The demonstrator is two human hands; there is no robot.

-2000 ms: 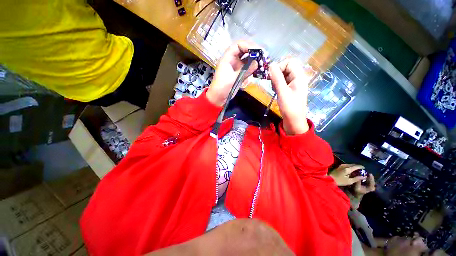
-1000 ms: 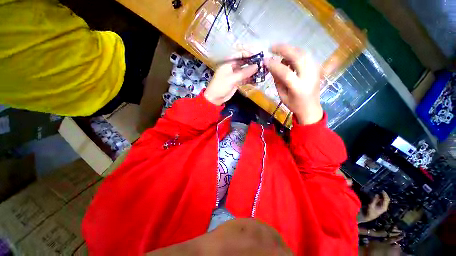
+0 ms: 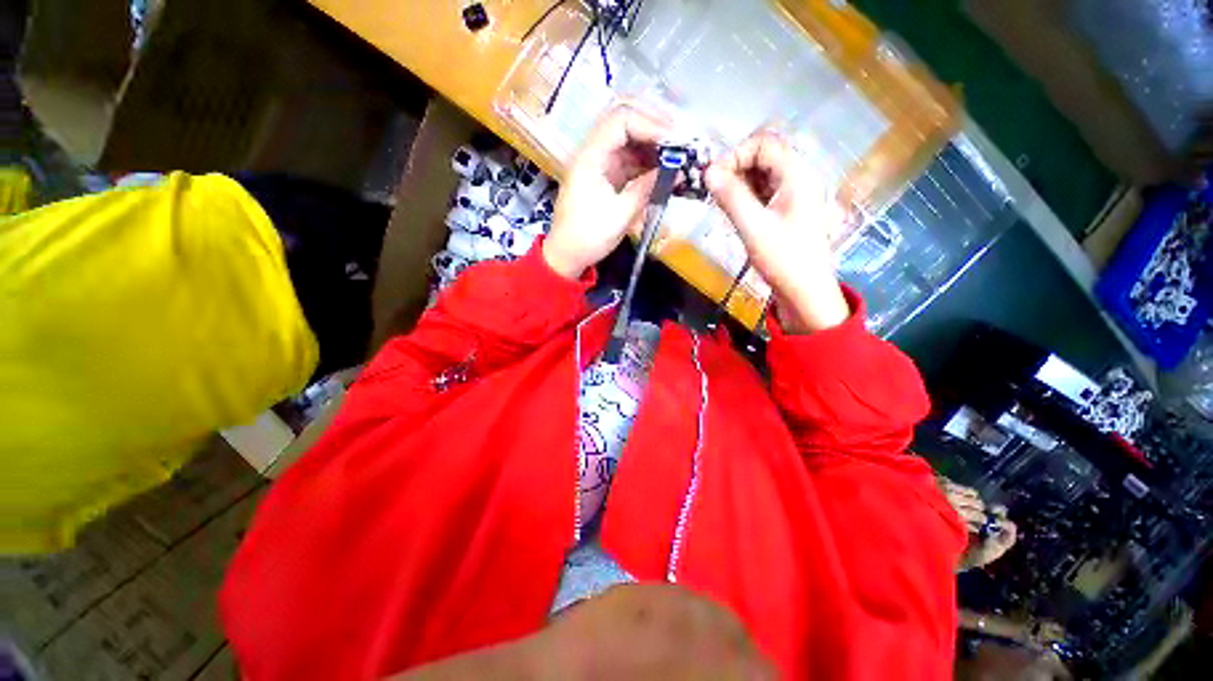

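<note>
A small black-and-white head piece (image 3: 676,158) with a blue spot is pinched between my two hands above the board's near edge. A narrow dark strap (image 3: 639,273) hangs from it down to my lap. My left hand (image 3: 601,186) holds the head piece from the left with thumb and fingers. My right hand (image 3: 774,213) pinches its right side with thumb and forefinger. A second thin dark strip (image 3: 734,286) hangs below my right hand. The fingertips hide part of the head piece.
Clear plastic tray (image 3: 532,83) on the orange board (image 3: 412,47), dark straps (image 3: 575,60) at its far side. Carton of white parts (image 3: 486,220) to the left, person in yellow (image 3: 146,346) beyond. Blue bin (image 3: 1157,286), black box-shaped device (image 3: 1004,386) and another person's hand (image 3: 978,526) to the right.
The head piece has turned, so its blue spot and hanging strap show clearly again. My right hand has moved slightly down and left. The person in yellow has shifted lower in view.
</note>
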